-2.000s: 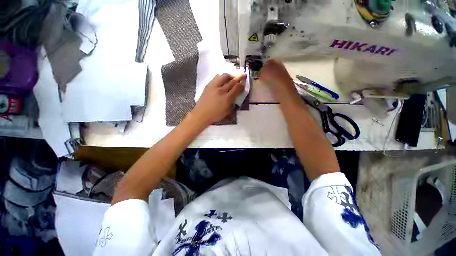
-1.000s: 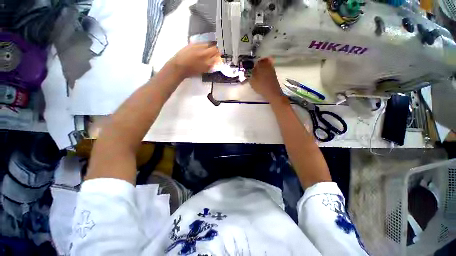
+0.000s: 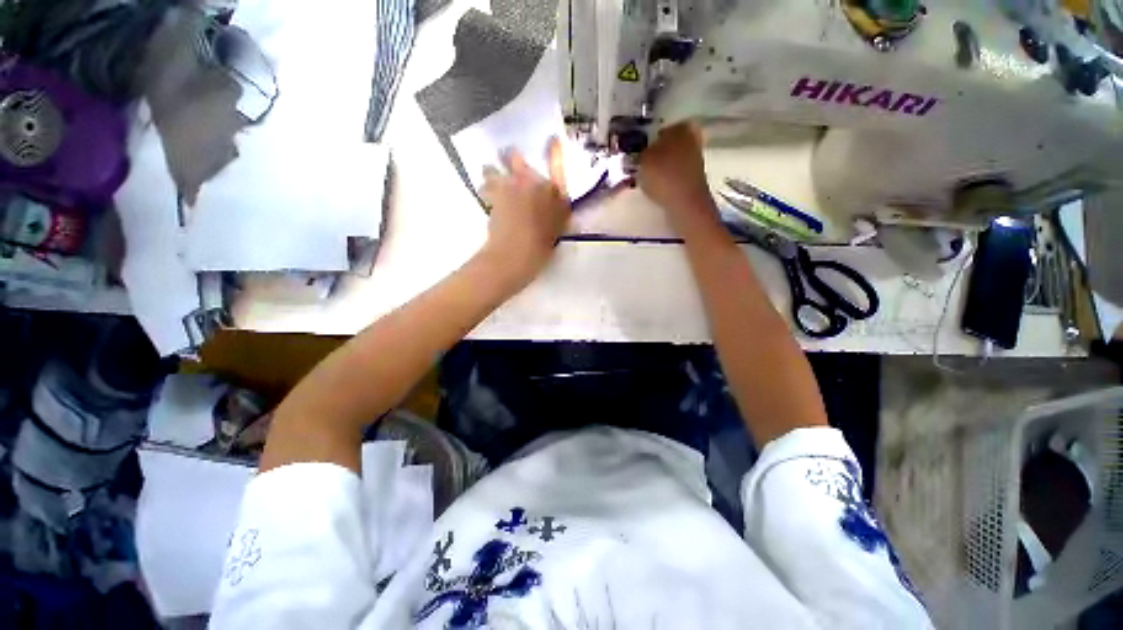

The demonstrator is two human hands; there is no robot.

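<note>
A brown-grey textured cloth (image 3: 499, 62) with a white piece (image 3: 523, 121) on it lies left of the needle area of the cream-white sewing machine (image 3: 788, 74). My left hand (image 3: 530, 203) lies on the white piece with its fingers spread, pressing it on the table. Its edge runs to the presser foot (image 3: 626, 142), which is partly hidden. My right hand (image 3: 675, 166) is curled just right of the presser foot; its fingertips are hidden, so I cannot tell if it holds the cloth.
Black-handled shears (image 3: 828, 289), a blue tool (image 3: 788, 212) and a yellow-green pen (image 3: 754, 209) lie right of my right hand. A dark phone (image 3: 998, 283) with a white cord is further right. White pieces (image 3: 283, 203) are piled at left. A white perforated basket (image 3: 985, 529) stands lower right.
My left hand has moved down and right from beside the machine head onto the white piece. The cloth now lies turned at an angle, fanning up and left. My right hand stays beside the presser foot.
</note>
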